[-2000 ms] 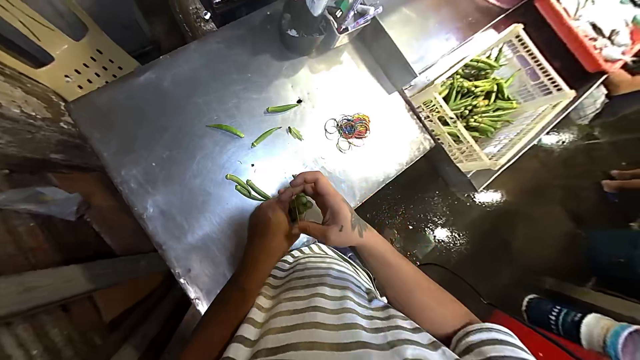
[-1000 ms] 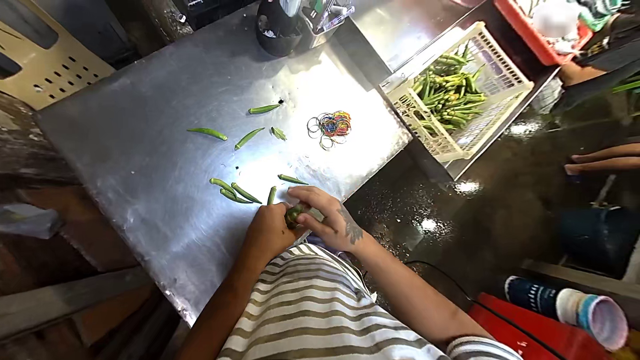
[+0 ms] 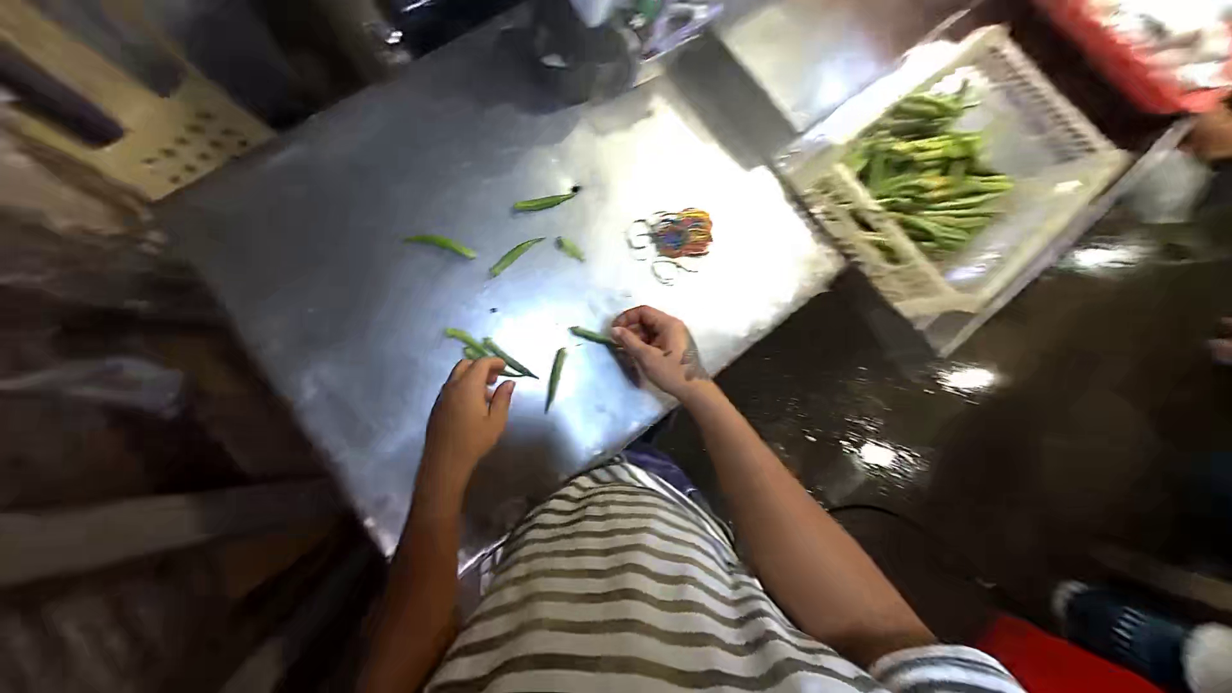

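On the metal table (image 3: pixel 356 192) my left hand (image 3: pixel 469 404) reaches over a small group of okra pods (image 3: pixel 508 358), fingers bent and apart; whether it touches them I cannot tell. My right hand (image 3: pixel 657 348) pinches the end of a single okra pod (image 3: pixel 591 335). Between the hands another pod (image 3: pixel 555 378) lies apart. Farther up the table are more pods, one at the left (image 3: pixel 440 244), one in the middle (image 3: pixel 516 256), a short piece (image 3: pixel 570 248) and one near the top (image 3: pixel 545 202). Coloured rubber bands (image 3: pixel 681 233) lie in a pile to their right.
A white plastic crate (image 3: pixel 929 289) of okra pods (image 3: pixel 929 173) stands right of the table. Behind it is a red container (image 3: pixel 1116 48). A dark container (image 3: pixel 577 58) sits at the table's back edge. A yellowish chair (image 3: pixel 192 144) is at the upper left. The floor (image 3: pixel 866 481) is wet.
My hands were together around a dark green item near the table's front edge; they have moved apart, and that item is no longer seen in them. My right hand has taken hold of a pod.
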